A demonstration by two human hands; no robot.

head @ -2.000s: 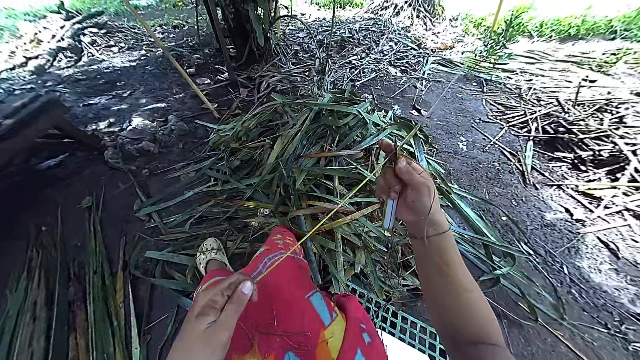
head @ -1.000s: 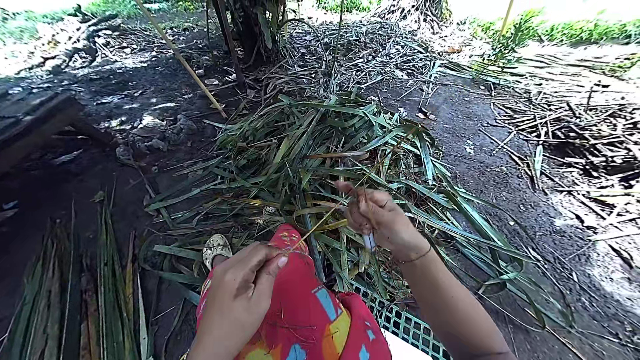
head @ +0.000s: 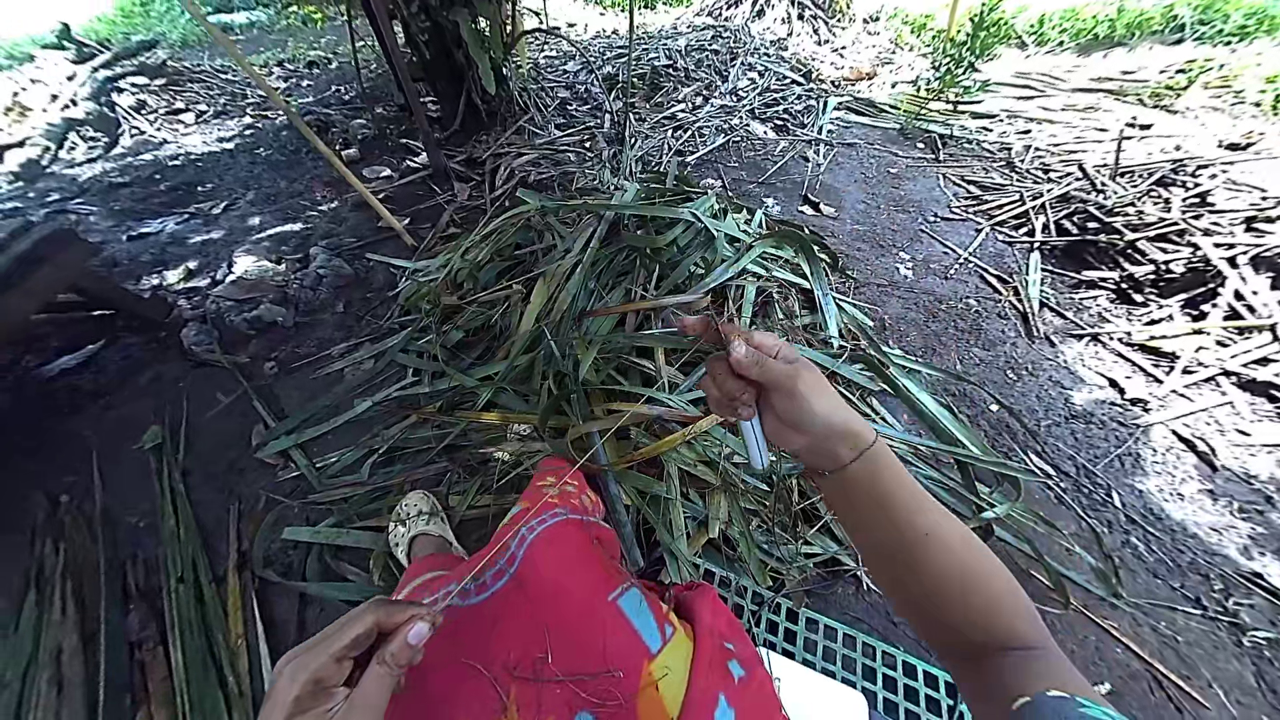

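My left hand (head: 355, 655), low at the left of the red patterned cloth (head: 570, 620) on my lap, pinches a thin pale strand (head: 500, 545) between thumb and finger. The strand runs up and right toward my right hand; its far end is hard to make out. My right hand (head: 760, 385) is closed around a tool with a white handle (head: 753, 443), whose lower end sticks out below the fingers. The tool's blade or tip is not clear. Behind and beneath the right hand lies a heap of long green leaf strips (head: 560, 290).
A green plastic crate (head: 850, 650) with a white thing (head: 810, 690) stands beside my lap. Long leaves (head: 185, 580) lie at the lower left. A slanting stick (head: 300, 120) and a tree trunk (head: 455, 70) stand behind the heap; dry stalks (head: 1150, 220) cover the right side.
Two seconds ago the hands were apart with the strand stretched between them; one second ago they were closer together. Now they are apart again, with my left hand lower.
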